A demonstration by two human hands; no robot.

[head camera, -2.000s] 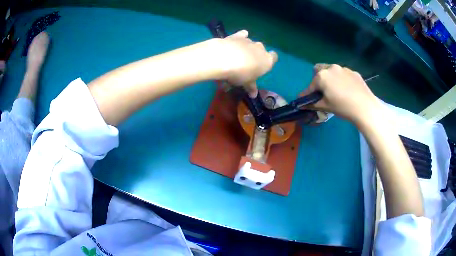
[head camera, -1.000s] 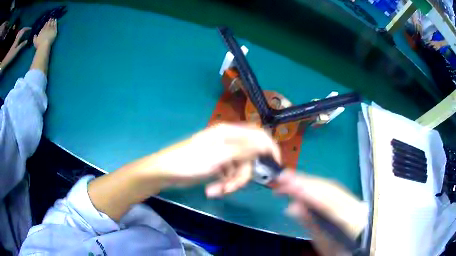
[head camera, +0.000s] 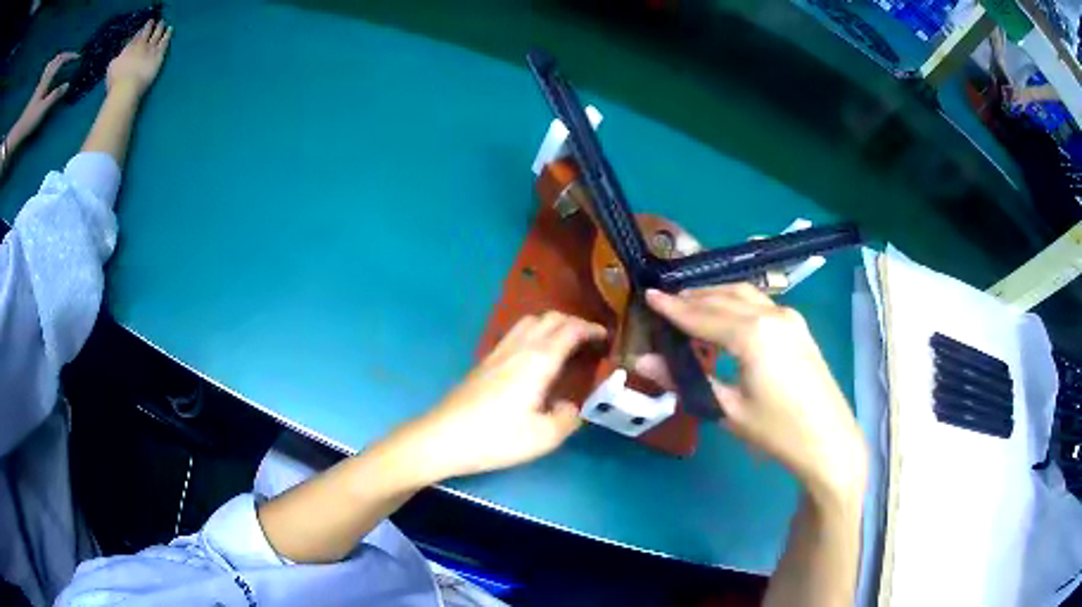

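Two black bars [head camera: 590,154] lie on the upper two arms of the Y-shaped jig and meet at its orange centre [head camera: 612,278]. The jig stands on an orange-red plate [head camera: 522,291]. My right hand [head camera: 771,374] holds a third black bar [head camera: 691,377], its inner end at the centre and its outer end slanting beside the near jig arm. A white two-holed block [head camera: 629,404] tips that arm. My left hand [head camera: 516,385] is beside the near arm, fingers apart and curved, with nothing seen in it.
A row of several black bars [head camera: 972,383] lies on a white sheet [head camera: 937,498] over a tan board at the right. Another person's hands [head camera: 140,57] are on black parts at the far upper left. A pale post [head camera: 1050,263] stands at the right.
The third bar has moved from in front of me up to the jig's centre. My left hand has come off it and moved left. The person at the left still touches the black parts.
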